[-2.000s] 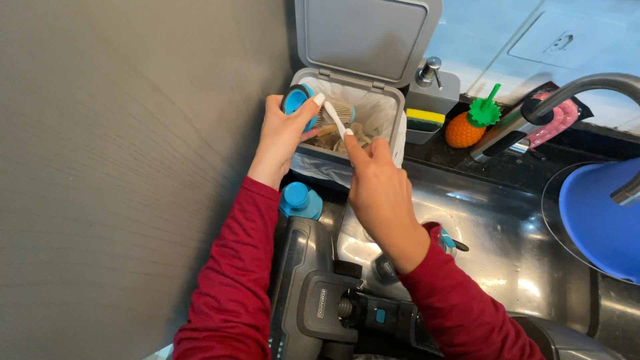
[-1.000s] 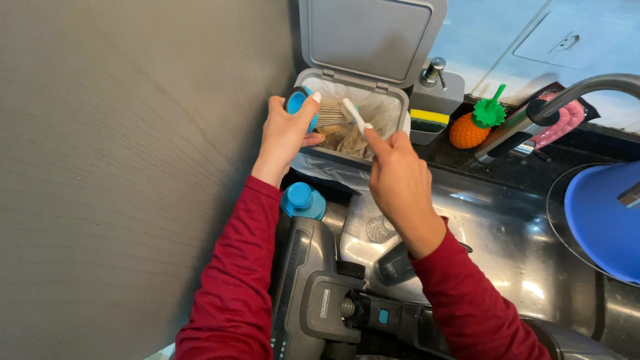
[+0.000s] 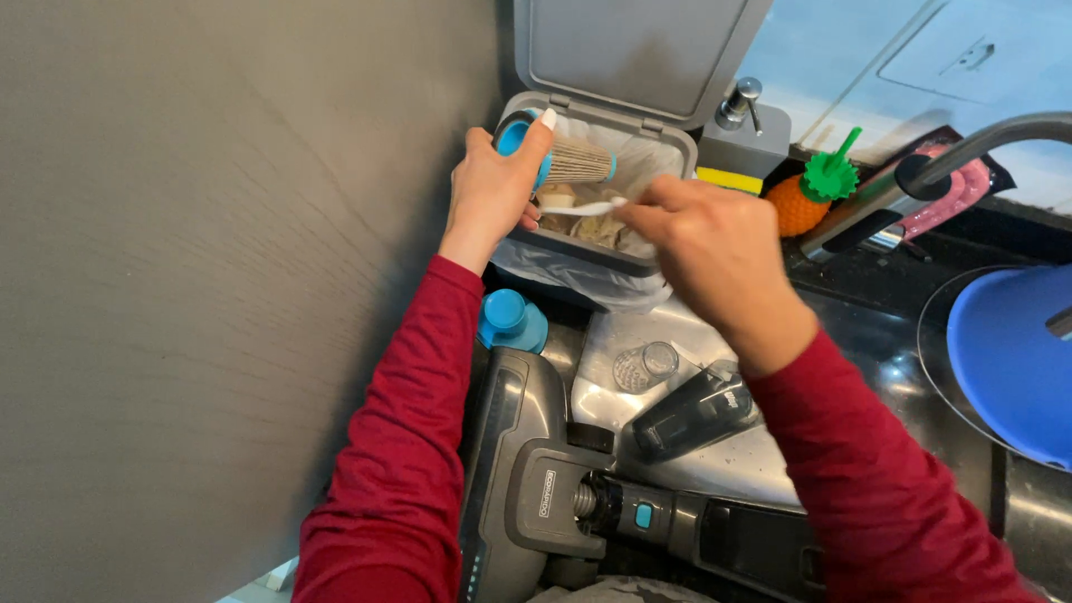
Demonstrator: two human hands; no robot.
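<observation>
My left hand (image 3: 494,184) grips a pleated vacuum filter (image 3: 579,161) by its blue and black end, holding it tilted over a small grey bin (image 3: 615,258). The bin's lid stands up, and a pale plastic liner with debris shows inside. Between the fingers of my right hand (image 3: 712,251) is a slim white tool (image 3: 586,208), perhaps a brush; its far end lies just below the filter, and whether they touch is unclear. Near my left forearm stands a light-blue plastic part (image 3: 512,321).
A grey vacuum cleaner floor head (image 3: 536,469) and its body lie nearest me. On the steel surface (image 3: 603,377) are a clear cup (image 3: 645,366) and a dark transparent container (image 3: 695,414). To the right are a soap dispenser (image 3: 744,138), a faucet (image 3: 863,209) and a blue basin (image 3: 1013,360).
The white tool has turned from steeply slanted to nearly level, its tip now toward my left hand. The filter's pleats show more fully than before.
</observation>
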